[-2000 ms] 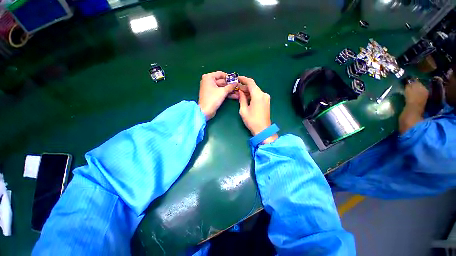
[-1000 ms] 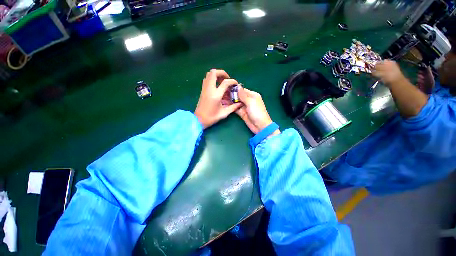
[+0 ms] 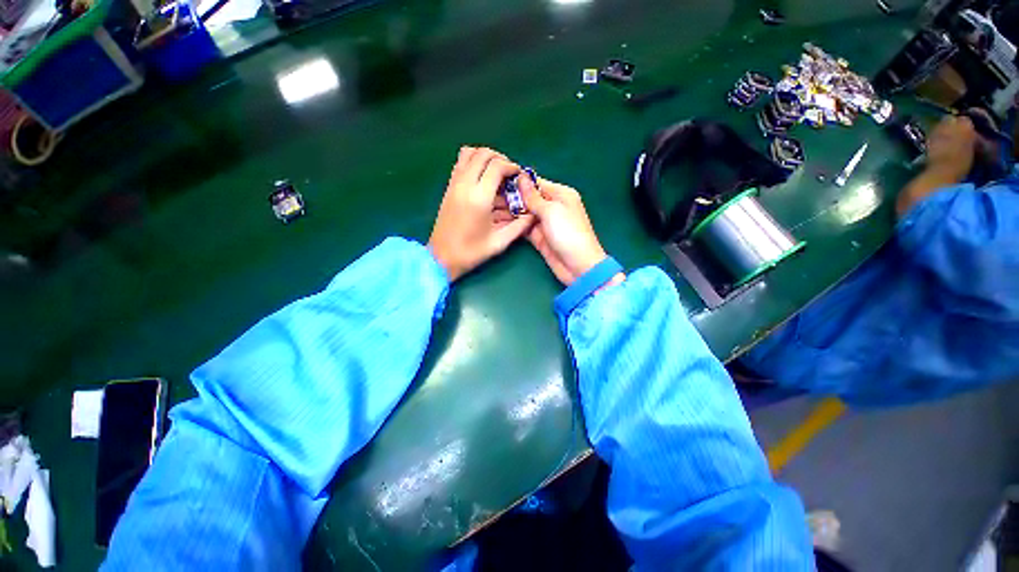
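A small dark and silver electronic module [image 3: 515, 197] is held between my two hands above the green mat, partly hidden by the fingers. My left hand [image 3: 474, 212] is bare and curls around its left side. My right hand [image 3: 562, 227] holds its right side with thumb and fingers and wears a blue wrist band [image 3: 589, 285]. Another module [image 3: 286, 202] lies alone on the mat, left of my hands. The finer parts of the held module are too small to tell.
A solder wire reel [image 3: 746, 238] and a black curved band [image 3: 651, 179] lie right of my hands. Behind them are a heap of small parts [image 3: 827, 87] and a thin silver tool [image 3: 853, 164]. Another person's hand [image 3: 948, 151] is at far right. A smartphone [image 3: 126, 447] lies at left.
The module has turned between my hands, and my left fingers now curl over it. The neighbour's hand reached to the heap and drew back. The view has shifted a little.
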